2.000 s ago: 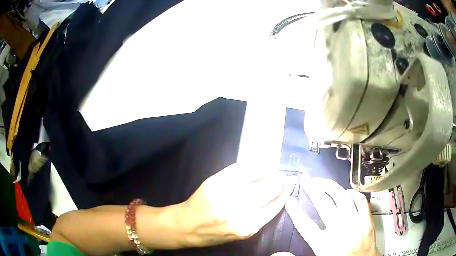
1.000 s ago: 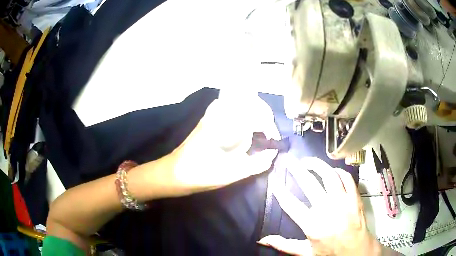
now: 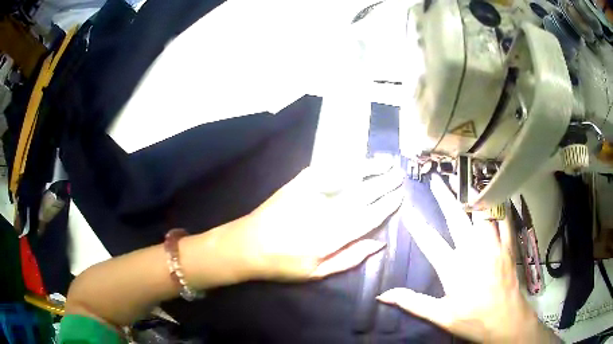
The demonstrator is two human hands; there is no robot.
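The dark navy garment panel (image 3: 201, 168) lies across the machine table and looks blue under the lamp. A narrow strip or welt (image 3: 384, 269) with lengthwise lines runs on it towards the presser foot (image 3: 418, 166). My left hand (image 3: 322, 218) lies on the cloth left of the foot, its fingertips close to it and its thumb apart. My right hand (image 3: 470, 269) lies on the cloth just below and right of the foot, fingers spread. Glare washes out both hands and the needle point; the cloth under the fingers is hidden.
The cream sewing machine head (image 3: 447, 80) stands at the upper right. Pink-handled snips (image 3: 532, 259) and black handle loops, partly behind dark cloth (image 3: 577, 248), lie right of it. Dark cut pieces with yellow strips (image 3: 37, 111) are piled at the left.
Both hands have moved up to the presser foot with the cloth. My left fingers, earlier bent at a small dark part of the cloth, now lie flatter. The view has shifted slightly.
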